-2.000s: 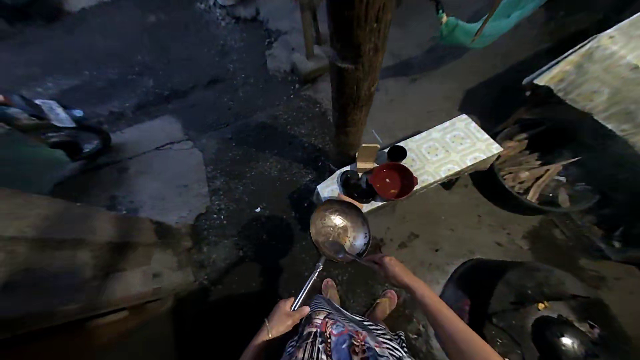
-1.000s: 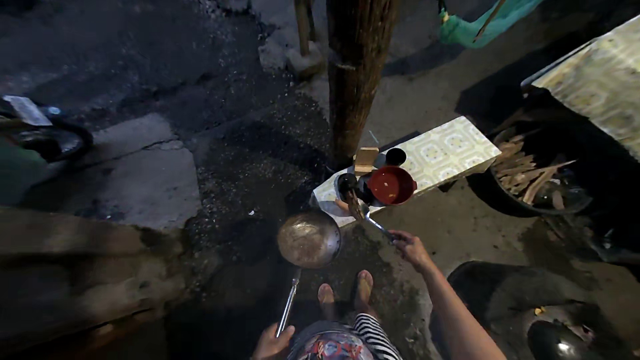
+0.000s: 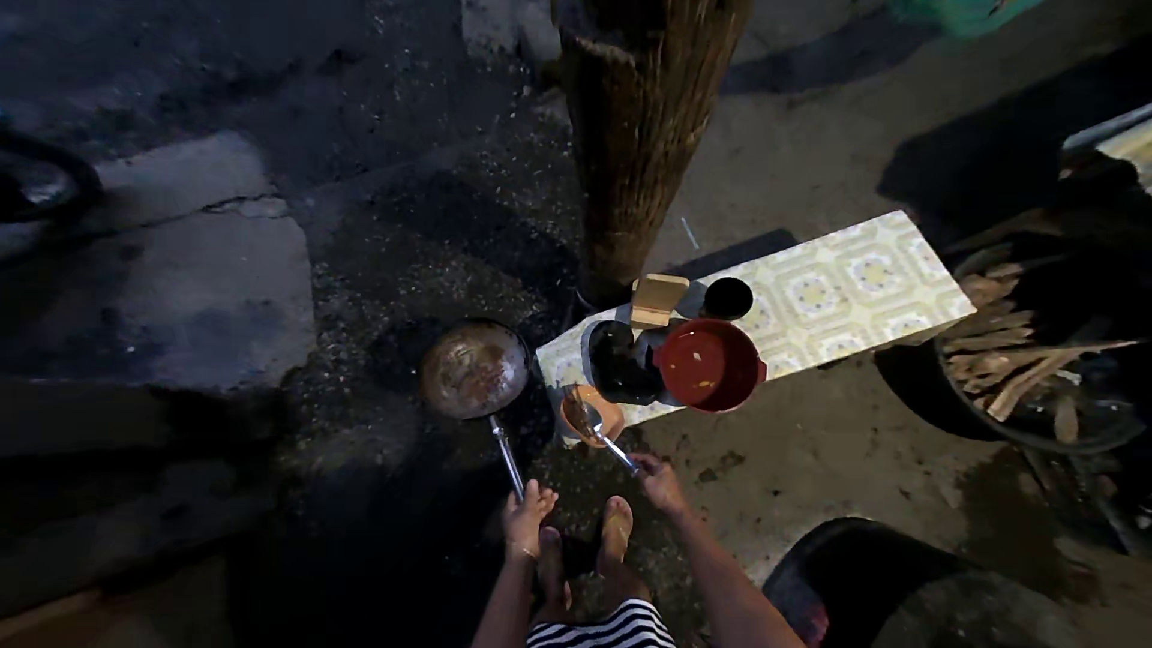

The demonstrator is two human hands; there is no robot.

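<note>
My left hand (image 3: 529, 515) grips the metal handle of a worn frying pan (image 3: 475, 371), which hangs over the dark ground left of the bench. In my right hand (image 3: 661, 484) is the handle of a metal ladle (image 3: 616, 450); its head rests in or over a small orange bowl (image 3: 608, 416) at the bench's near left end. Behind the bowl lies a black item (image 3: 619, 364), perhaps a bag or container. Beside it stands a red pot (image 3: 710, 365) with bits of food inside. A dark round cup (image 3: 728, 298) and an open cardboard box (image 3: 659, 300) are behind them.
The bench (image 3: 837, 288) has a patterned cover. A thick wooden post (image 3: 634, 135) rises just behind it. To the right is a large basin (image 3: 1035, 432) holding split firewood (image 3: 1017, 360). A big dark round object (image 3: 864, 576) sits at the lower right. A wheel (image 3: 45, 180) shows at the far left.
The ladle has come away from the pan, over the bench, and is now at the orange bowl. The pan has moved left, away from in front of me.
</note>
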